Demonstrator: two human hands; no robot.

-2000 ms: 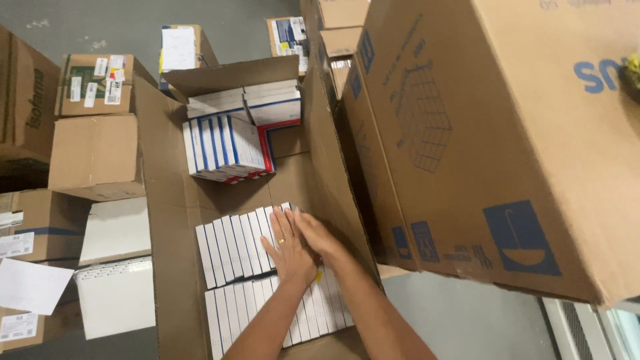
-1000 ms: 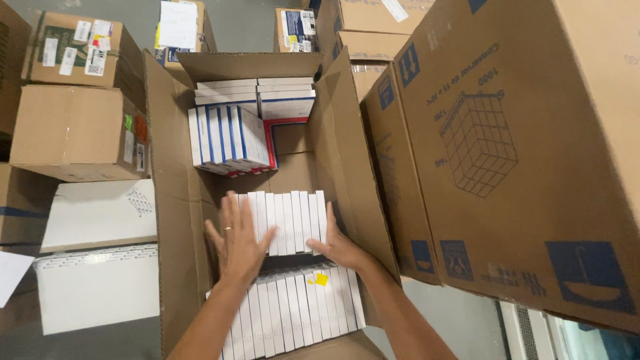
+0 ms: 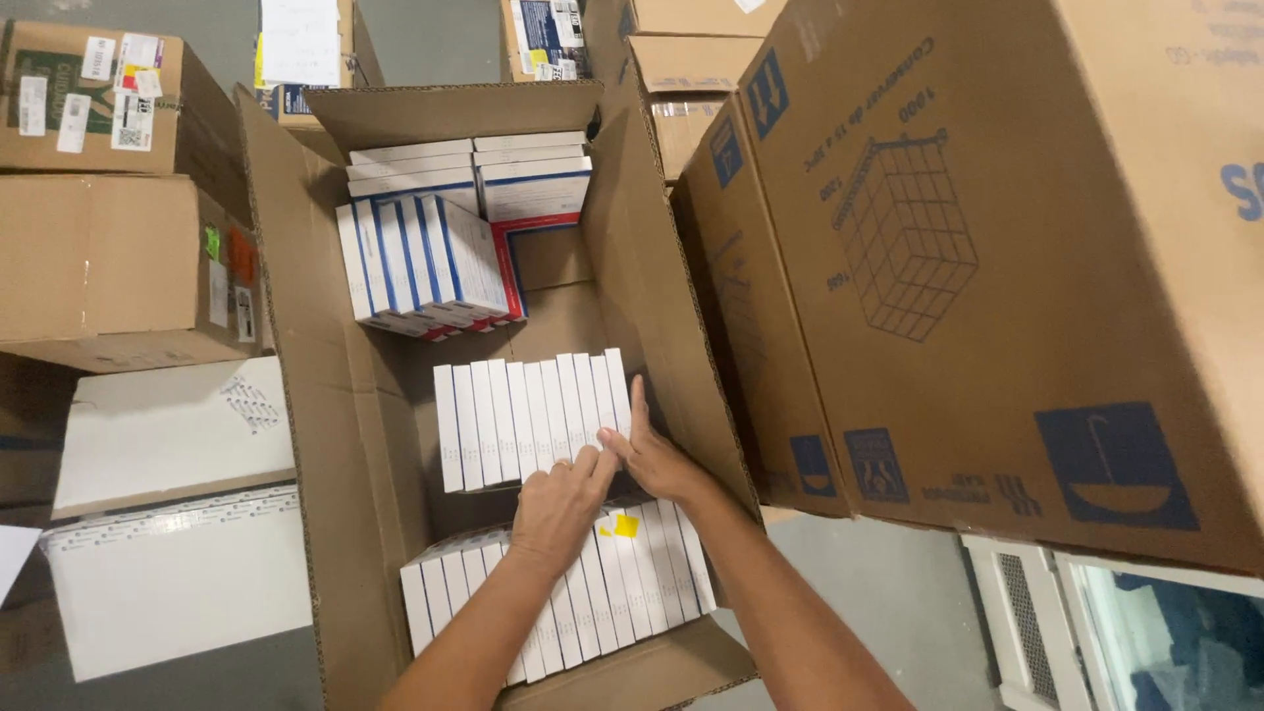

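Inside an open cardboard box [image 3: 281, 395] stands a row of thin white cartons [image 3: 533, 420], their narrow edges up. My left hand [image 3: 561, 509] has its fingertips on the near edges of this row, right of its middle. At the row's right end, my right hand [image 3: 647, 449] rests against the last carton, thumb bent over it and a finger pointing up along the side. A second row of white cartons [image 3: 592, 602], with a yellow sticker, lies nearer me under my forearms. Blue-edged cartons [image 3: 425, 257] lean at the far left, before stacked white cartons [image 3: 533, 178] at the far end.
Large brown cartons [image 3: 918, 296] with blue print rise close on the right. Brown boxes [image 3: 109, 267] and white boxes [image 3: 178, 583] are stacked on the left. More boxes [image 3: 543, 39] stand beyond the far flap. A white-framed unit [image 3: 1037, 622] is at lower right.
My left hand has moved from the left end of the middle row to its right part. The row spans farther right in the box, and my right hand remains at its right end.
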